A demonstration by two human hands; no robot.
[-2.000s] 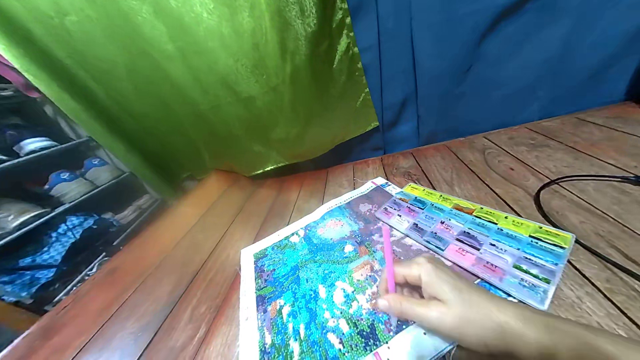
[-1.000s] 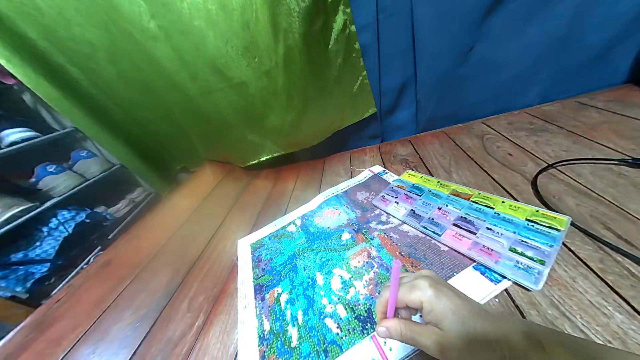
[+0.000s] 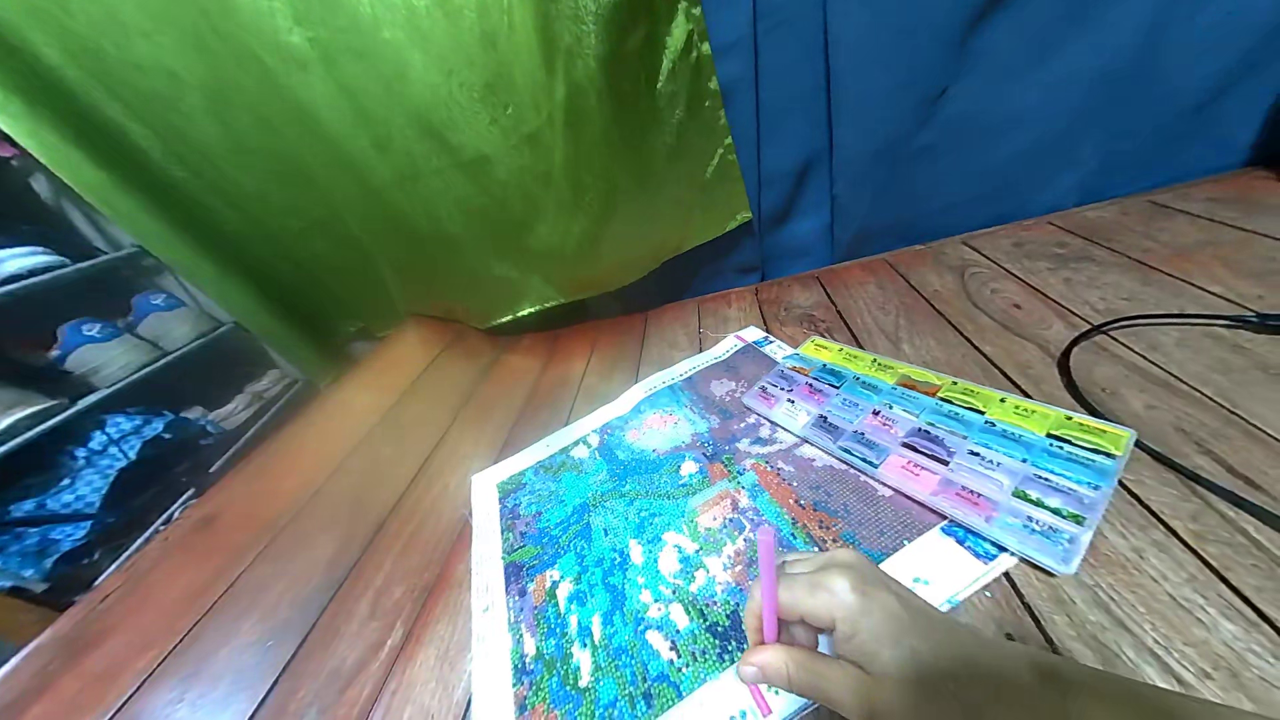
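My right hand (image 3: 840, 635) grips a pink diamond-painting pen (image 3: 768, 590) between thumb and fingers, held nearly upright over the lower edge of the canvas. The diamond-painting canvas (image 3: 630, 510) lies on the wooden boards, largely covered with blue, green, purple and brown beads, with white patches in it. Under the hand, at the canvas's white margin, part of another pink thing (image 3: 760, 699) shows; what it is I cannot tell. A clear compartment box (image 3: 935, 440) with yellow, blue and pink labelled lids rests across the canvas's upper right part. My left hand is out of view.
A black cable (image 3: 1075, 375) curves over the wooden boards (image 3: 1200, 560) at the right. Green shiny cloth (image 3: 400, 150) and blue cloth (image 3: 960, 110) hang behind. Dark shelves (image 3: 130, 375) at the left hold shoes and a blue patterned cloth.
My right hand, with the pink pen, has moved from higher on the canvas beside the box down to the canvas's lower margin. The canvas and box stay on the boards.
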